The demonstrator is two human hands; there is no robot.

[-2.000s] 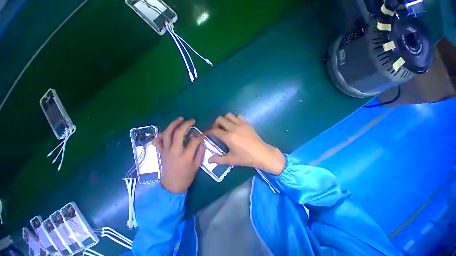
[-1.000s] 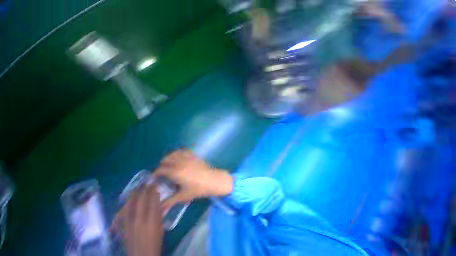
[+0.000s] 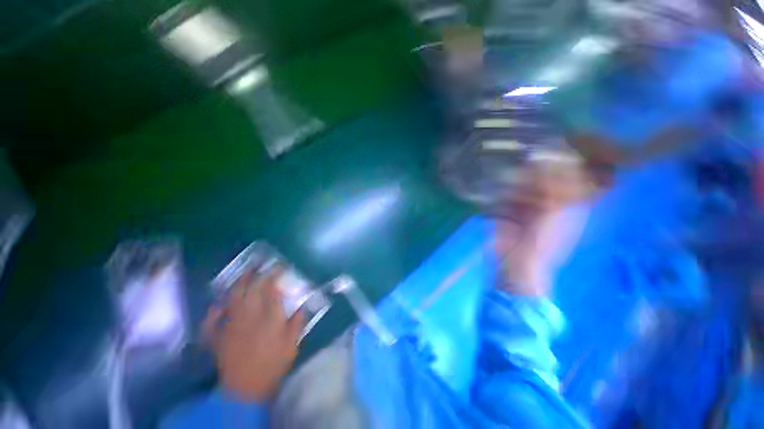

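Note:
The frame is blurred. My left hand (image 3: 255,331) lies over a power bank unit (image 3: 291,289) on the dark green worktop, with its fingers across the housing. White charging cables (image 3: 364,308) run from the unit's right end towards my smock. My right hand (image 3: 540,218) is up at the tape dispenser (image 3: 477,163), overlapping its near side. Its fingers are too blurred to tell if they hold anything. Pale tape pieces (image 3: 496,123) show on the dispenser.
A second unit (image 3: 152,303) lies left of my left hand, its cables towards me. Another unit (image 3: 201,38) with cables is on the green belt at the upper left. Part of a unit shows at the left edge. Another person's blue sleeve (image 3: 662,92) is at the upper right.
My right hand has left the unit and moved up and right to the dispenser. My left hand stays on the unit, whose right end and cables now show. The camera view has swung right.

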